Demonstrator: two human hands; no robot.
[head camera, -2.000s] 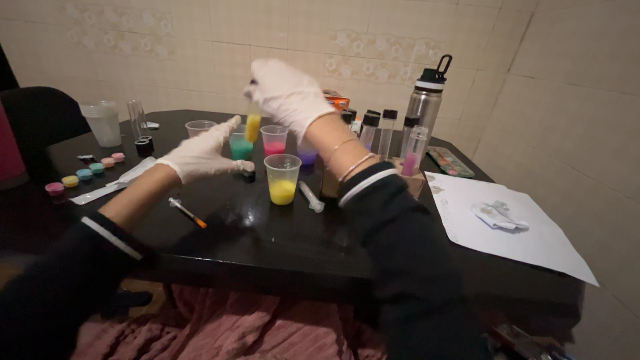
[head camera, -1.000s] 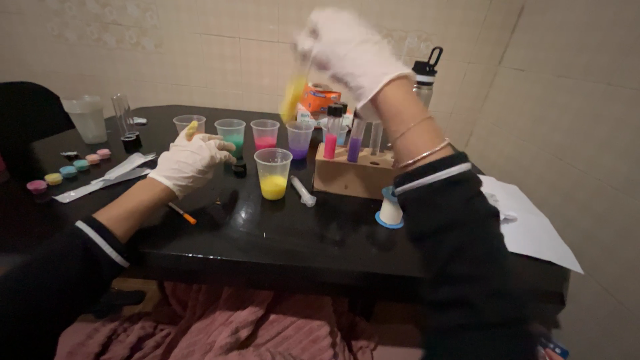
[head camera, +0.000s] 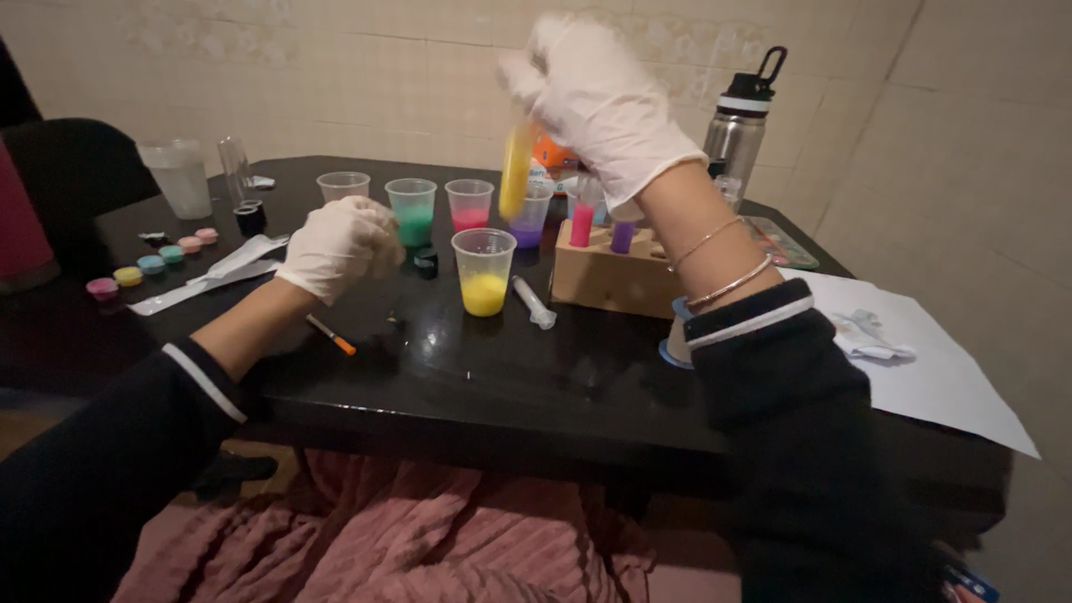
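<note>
My right hand (head camera: 603, 109), in a pale glove, is raised and shut on a clear tube of yellow liquid (head camera: 515, 172), blurred and hanging below the fingers. My left hand (head camera: 343, 247), gloved too, hovers at the left with fingers curled; whether it holds anything cannot be told. A plastic cup of yellow liquid (head camera: 483, 285) stands between them, with a plastic syringe (head camera: 533, 303) at its right and a black cap (head camera: 425, 263) behind it. Cups of green (head camera: 411, 213), pink (head camera: 470, 209) and purple liquid (head camera: 529, 222) stand farther back. A cardboard rack (head camera: 615, 276) holds pink and purple tubes.
An orange-tipped paintbrush (head camera: 332, 335) lies near my left wrist. Several small paint pots (head camera: 151, 265), plastic packaging (head camera: 222, 272) and stacked cups (head camera: 178, 180) are at left. A steel bottle (head camera: 737, 126), a blue-rimmed spool (head camera: 677, 339) and white paper (head camera: 913, 352) are at right.
My right hand has risen from its place two seconds ago, the yellow tube still in it. My left hand's fingers, spread earlier, are now curled.
</note>
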